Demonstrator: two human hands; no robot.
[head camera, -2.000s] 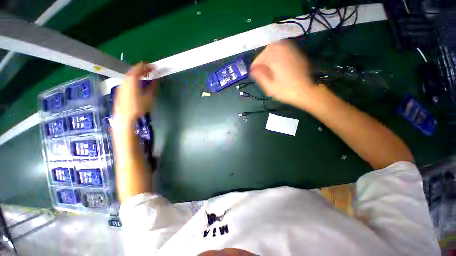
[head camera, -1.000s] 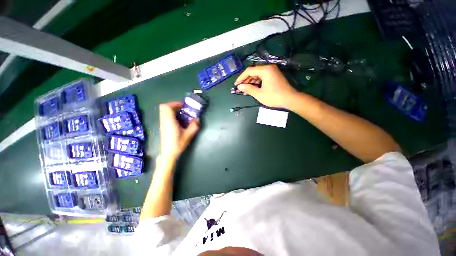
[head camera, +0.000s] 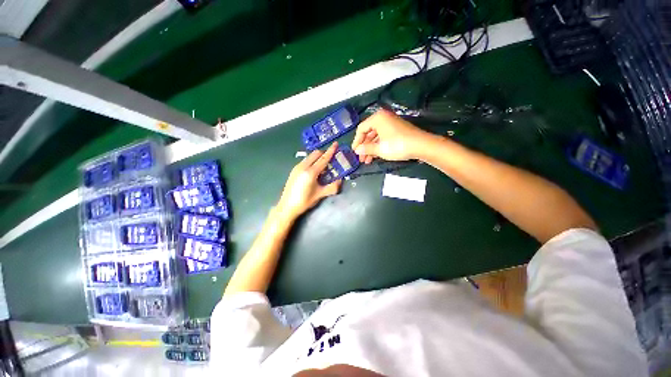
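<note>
My left hand holds a blue handheld device by its left side, low over the green bench. My right hand has its fingertips at the device's right end, pinching the end of a thin black cable; the plug is hidden by the fingers. Another blue device lies just behind, towards the rail. A second thin cable lies beside the held device. A white paper slip lies to the right, nearer to me.
A clear tray of blue devices is at the left, with a loose pile of blue devices beside it. Another device lies far right. Black cables cross the white rail. Dark stacked trays stand at the right edge.
My left hand has carried the device from the pile area rightwards to my right hand. My right fingertips now meet the device's end with the cable.
</note>
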